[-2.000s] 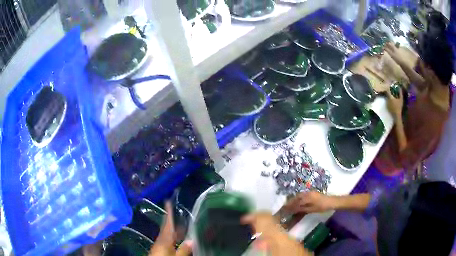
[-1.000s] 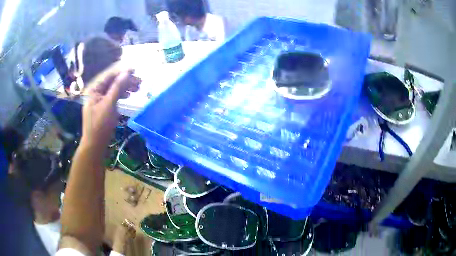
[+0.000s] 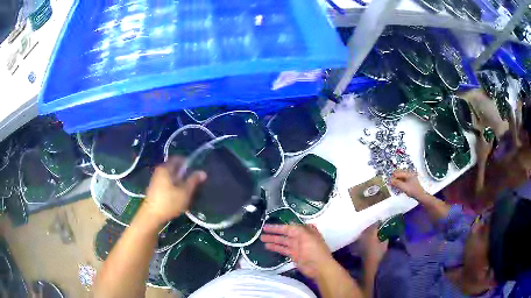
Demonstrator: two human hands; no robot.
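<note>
My left hand [image 3: 170, 195] is at the left of centre, thumb and fingers on the rim of a dark green casing with a silver edge [image 3: 224, 186]. It holds this casing over a pile of similar casings; the casing is slightly blurred. My right hand [image 3: 300, 247] is below and to the right, fingers spread, with nothing seen in it. It is apart from the held casing and over the casings near the bench edge. Another green casing [image 3: 310, 185] lies on the white surface right of the held one.
A large blue tray [image 3: 204, 87] sits on the shelf above the pile. A heap of small shiny parts [image 3: 387, 145] and a brown card [image 3: 362, 201] lie on the white bench [image 3: 343, 145]. A co-worker's hand [image 3: 410, 184] is at the heap. A pale post [image 3: 364, 49] stands behind.
The view has swung down and right from the tray to the pile. My left hand, earlier raised without a casing, now grips one. My right hand has come into view.
</note>
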